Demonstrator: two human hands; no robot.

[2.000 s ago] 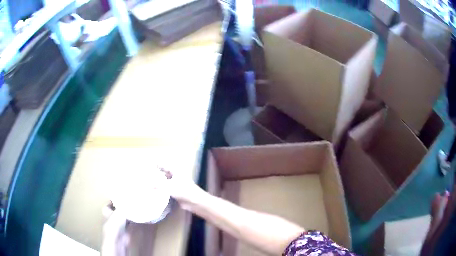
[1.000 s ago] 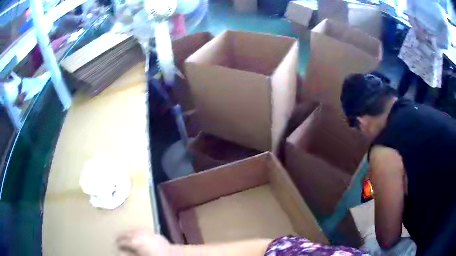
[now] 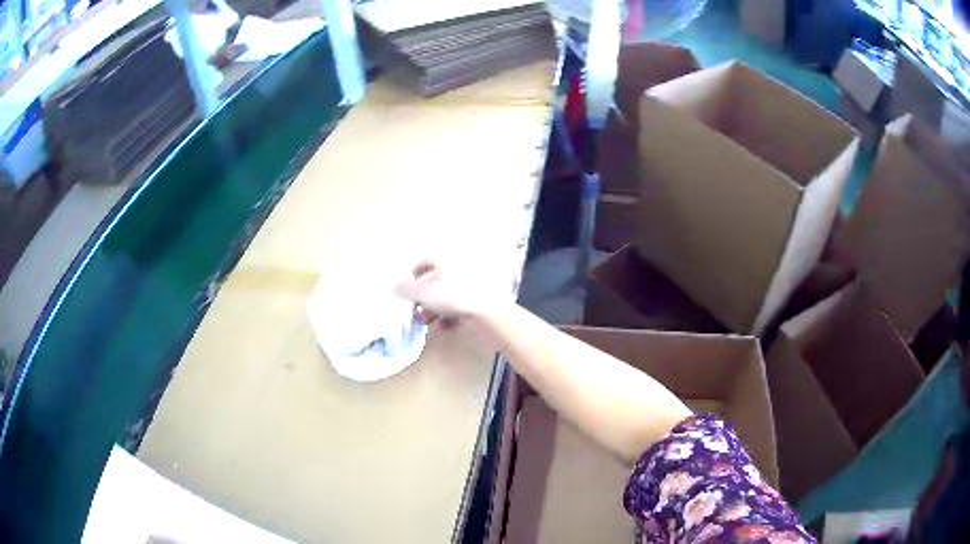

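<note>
A white crumpled paper bundle [image 3: 367, 338], a wrapped piece, lies on the cardboard-covered bench [image 3: 319, 436]. It may be more than one bundle; the bright paper blurs together and no metal shows. My right hand [image 3: 434, 295] is at its right edge, with thumb and fingers closed on the paper. My left hand is not clearly seen; a tiny skin-coloured patch at the bottom edge, over the white paper sheets [image 3: 176, 508] at lower left, may be part of it. An open carton [image 3: 659, 356] stands right of the bench, partly under my right forearm.
Tall open cartons [image 3: 718, 191] stand on the green floor at the right. A stack of flat cardboard [image 3: 463, 53] lies at the bench's far end beside a white pole [image 3: 603, 64]. The dark green conveyor [image 3: 229, 170] runs along the left, with another cardboard stack [image 3: 122, 117] beyond.
A second ago my right hand was at the bench's near edge, off the bundle; now it is on it. The view has swung left, and the bending person at the right is out of view.
</note>
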